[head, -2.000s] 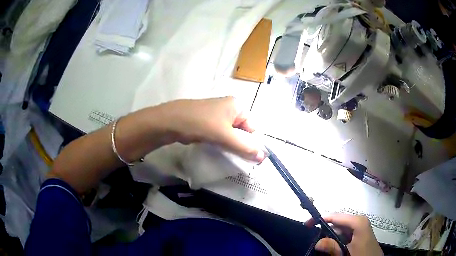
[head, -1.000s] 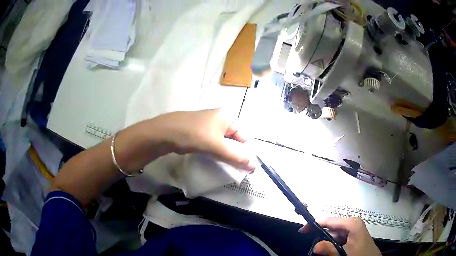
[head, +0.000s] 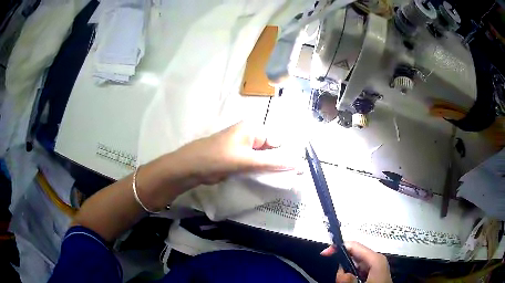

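My left hand [head: 243, 152] holds white fabric [head: 227, 196] on the machine table, left of the needle area; the fabric spreads up the table and hangs over the front edge. Glare washes out the cloth near my fingertips. My right hand [head: 362, 262] is at the bottom right, shut on the handles of black scissors [head: 325, 193]. The long blades point up and slightly left, their tips right of my left fingertips and below the machine head. The blades look nearly closed.
The sewing machine [head: 382, 61] stands upper right, with the grey lamp [head: 283, 52] beside it. A tan template [head: 260, 69] lies left of the lamp. Snips [head: 407, 187] and a dark stick [head: 448, 188] lie at the right. A stack of white pieces [head: 119, 50] is upper left.
The scissors have turned more upright and their tips have moved up and right. My left hand has shifted slightly right with the fabric. The view has also shifted a little.
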